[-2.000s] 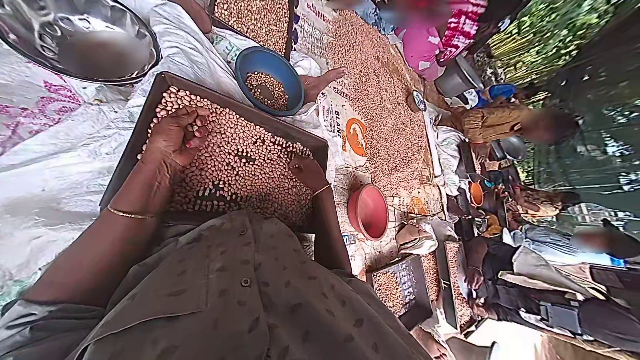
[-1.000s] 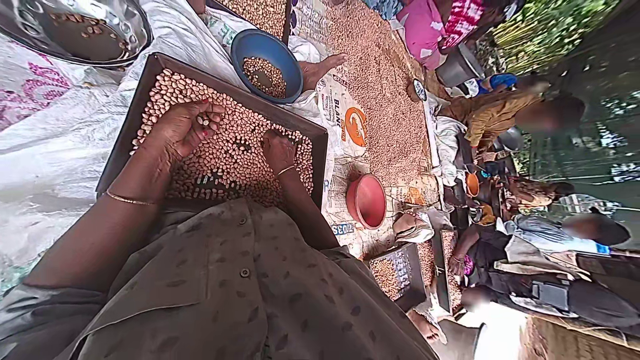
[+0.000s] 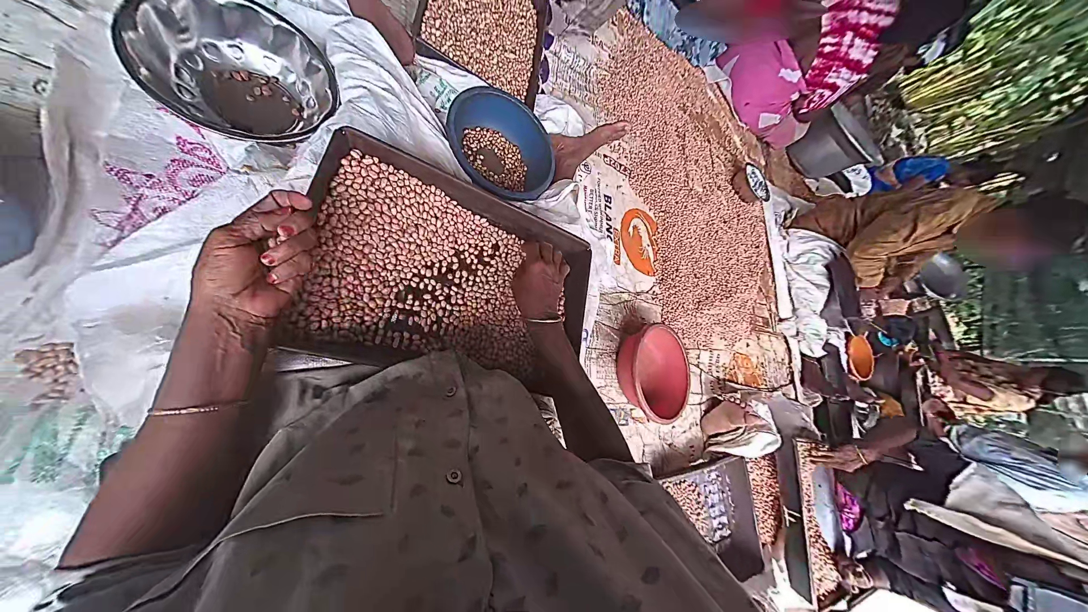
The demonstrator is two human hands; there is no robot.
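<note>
A dark rectangular tray (image 3: 557, 234) lies across my lap, spread with shelled peanuts (image 3: 408, 229) and showing darker gaps in their layer near the middle. My left hand (image 3: 259, 251) is at the tray's left edge, palm partly up and fingers curled; whether nuts are in it cannot be told. On the peanuts by the right wall rests my right hand (image 3: 540, 285), back upward, its fingertips partly hidden. Just beyond the tray's far side sits a blue bowl (image 3: 540, 127) partly filled with nuts. A shiny metal basin (image 3: 225, 72) with a few nuts stands at the upper left.
A red plastic bowl (image 3: 654, 374) stands right of the tray. Behind it, many nuts (image 3: 680, 187) cover printed sacks. Another nut-filled tray (image 3: 535, 59) is at the top, near a bare foot (image 3: 591, 144). Several people sit along the right with bowls and more trays (image 3: 739, 510).
My left hand has moved left, from over the peanuts to the tray's left edge. My right hand has shifted from nearer the middle, where it was a second ago, toward the right wall.
</note>
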